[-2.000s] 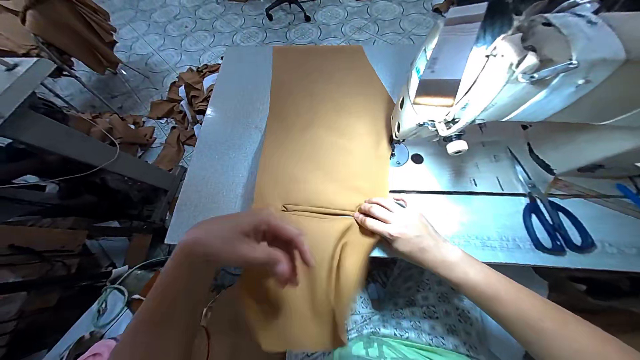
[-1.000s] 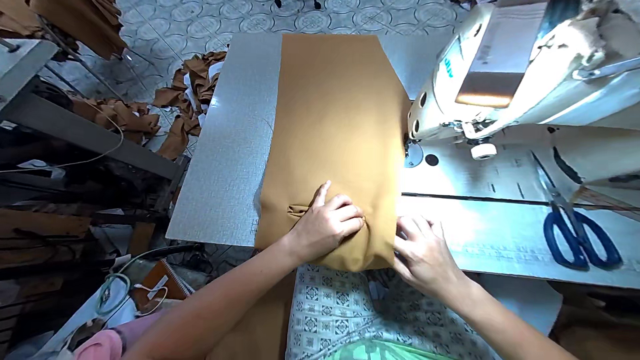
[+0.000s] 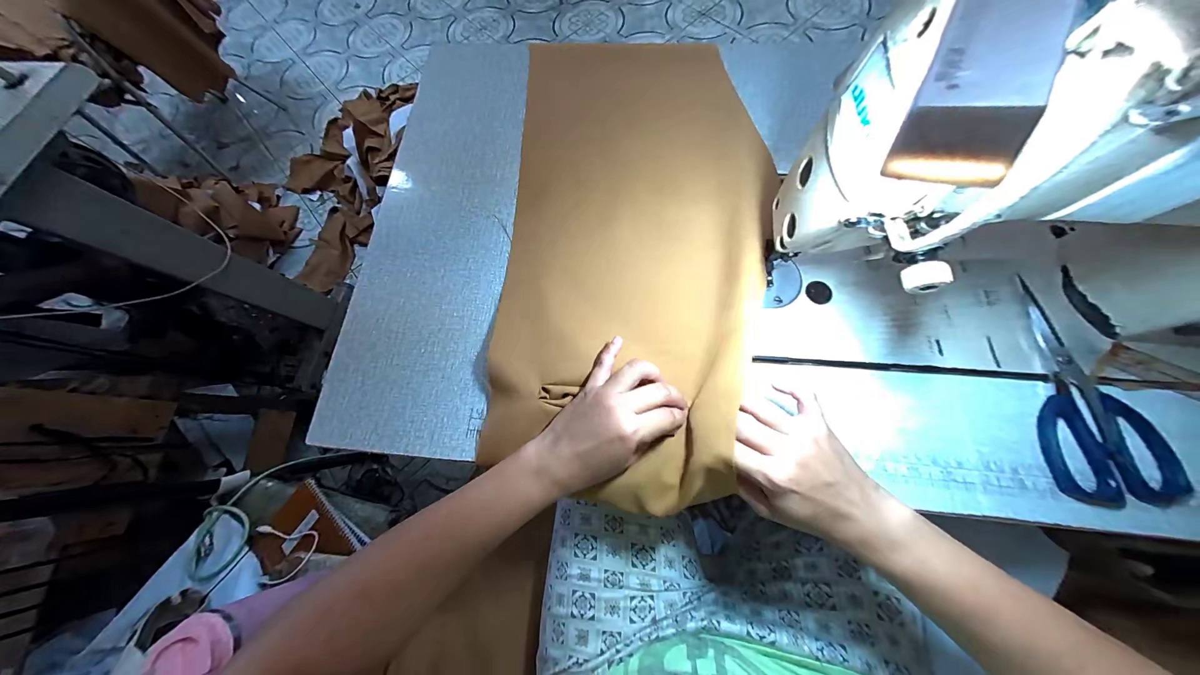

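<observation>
A long tan fabric panel (image 3: 637,206) lies over the grey table top, its right edge beside the presser foot (image 3: 771,267) of an industrial sewing machine (image 3: 881,169). My left hand (image 3: 614,422) rests on the lower part of the panel, fingers curled into gathered cloth; a small folded slit (image 3: 560,394) shows just left of it. My right hand (image 3: 783,455) is at the lower right edge of the cloth, its thumb and some fingertips partly hidden, so its hold is unclear. Below the hands the cloth bunches over the table's front edge.
Blue-handled scissors (image 3: 1092,422) lie on the right of the table. Brown fabric scraps (image 3: 352,178) are on the tiled floor at the left, near a metal frame (image 3: 178,244). A patterned cloth (image 3: 619,572) covers the lap. Cables and a notebook (image 3: 305,525) are at lower left.
Two seconds ago my left hand was raised over the lower cloth, which hung down flatter, with a long slit showing. Now the hand presses on the cloth and the lower part is bunched.
</observation>
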